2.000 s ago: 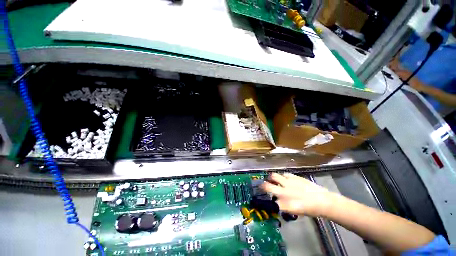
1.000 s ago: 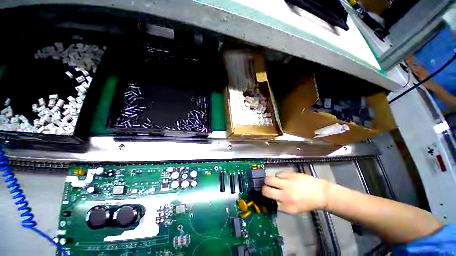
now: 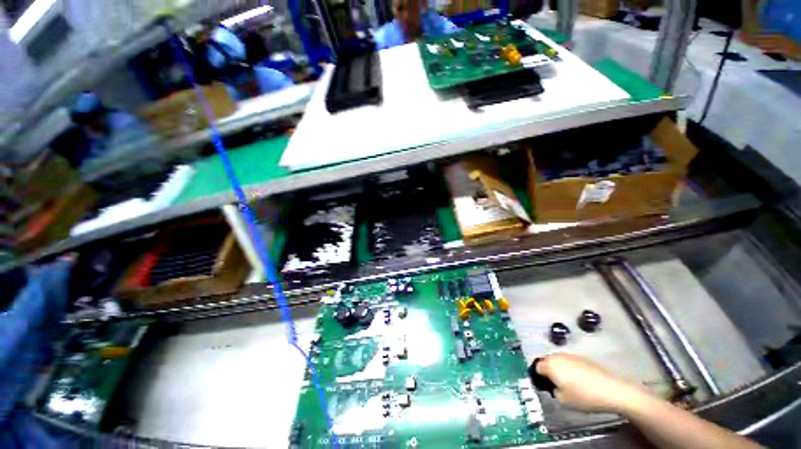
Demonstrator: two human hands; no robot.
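Note:
A large green circuit board [image 3: 422, 351] lies on the conveyor in front of me. Two round black capacitors [image 3: 354, 315] stand near its upper left, and yellow-orange parts [image 3: 479, 307] and a dark grey block [image 3: 480, 285] sit at its upper right. Two loose dark cylinders [image 3: 559, 333] lie to the right of the board. My right hand [image 3: 584, 383] is at the board's right edge, fingers pointing left. Something black is at its fingertips; whether it is a held part or finger coverings, I cannot tell. My left hand is out of the picture.
A blue cord [image 3: 255, 232] crosses the view. Under the shelf [image 3: 395, 131] are black bins [image 3: 404, 230], a narrow carton [image 3: 483, 215] and a larger carton [image 3: 606, 195]. A populated board [image 3: 483, 54] rests above. Metal rails [image 3: 645, 324] lie right; another person's blue sleeve [image 3: 39, 324] is left.
The view has swung up and left, showing more of the line. My right hand has left the board's upper-right corner and is lower down by its right edge. Both loose cylinders now show clearly.

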